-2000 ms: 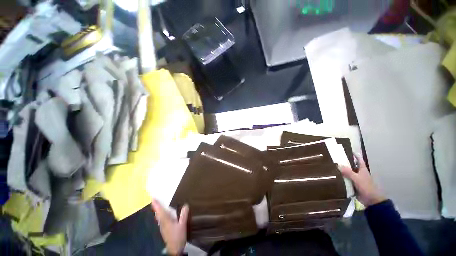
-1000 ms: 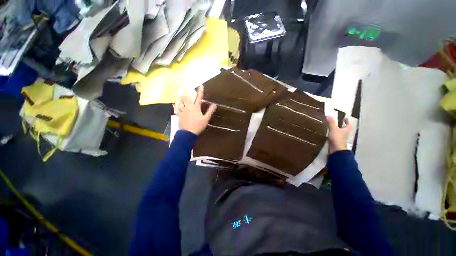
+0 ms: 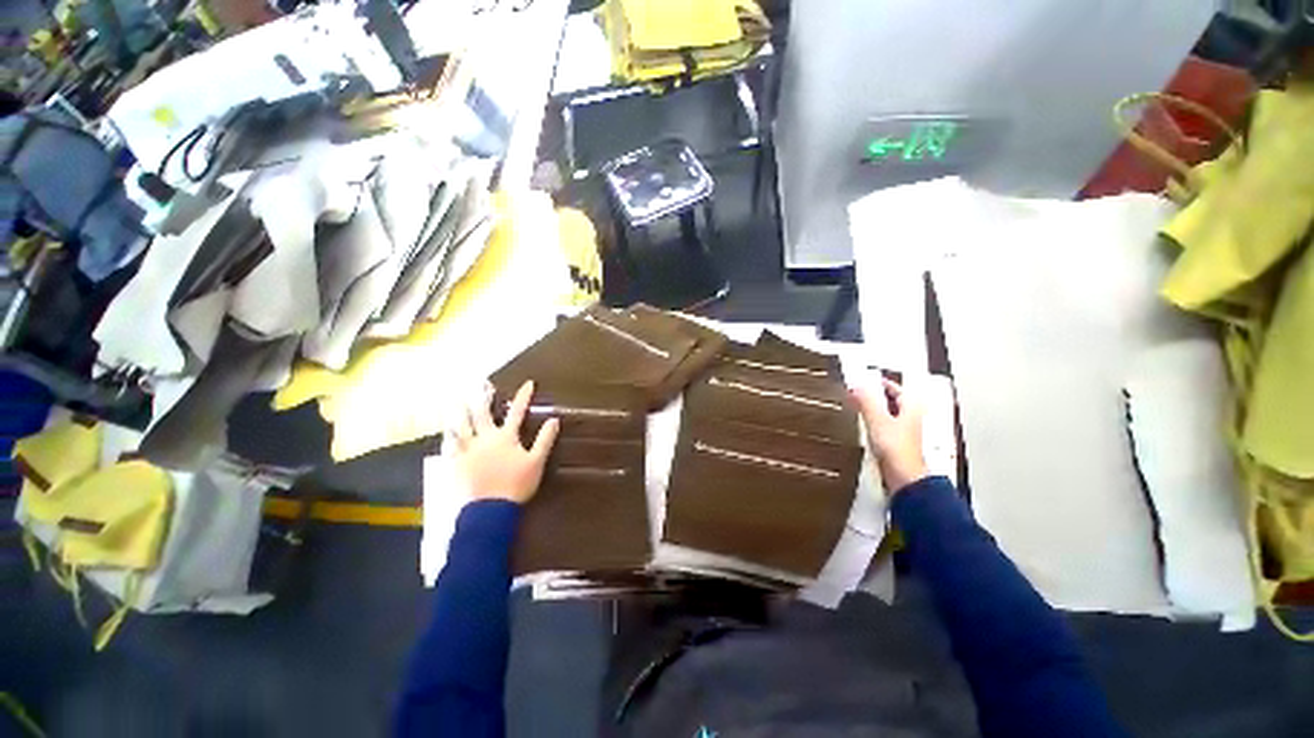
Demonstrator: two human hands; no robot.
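Dark brown zippered panels (image 3: 764,469) lie overlapping in two fanned groups in front of me, with thin shiny zip lines. Off-white backing sheets (image 3: 659,476) show between and under them. My left hand (image 3: 502,444) lies on the left edge of the brown panels, fingers spread, palm down. My right hand (image 3: 892,433) is at the right edge of the stack, with its fingers against the brown and white pieces. Whether its fingertips grip anything is hard to tell.
Grey cut pieces (image 3: 324,267) and yellow sheets (image 3: 418,382) lie at the left. Large off-white sheets (image 3: 1059,389) and yellow pieces (image 3: 1268,289) are at the right. A stool (image 3: 659,188) stands ahead. A yellow-and-grey bundle (image 3: 108,505) is at lower left.
Since one second ago the stack and both hands sit lower and further left in view. My left hand has moved from the stack's near-left side two seconds ago to on top of its left edge.
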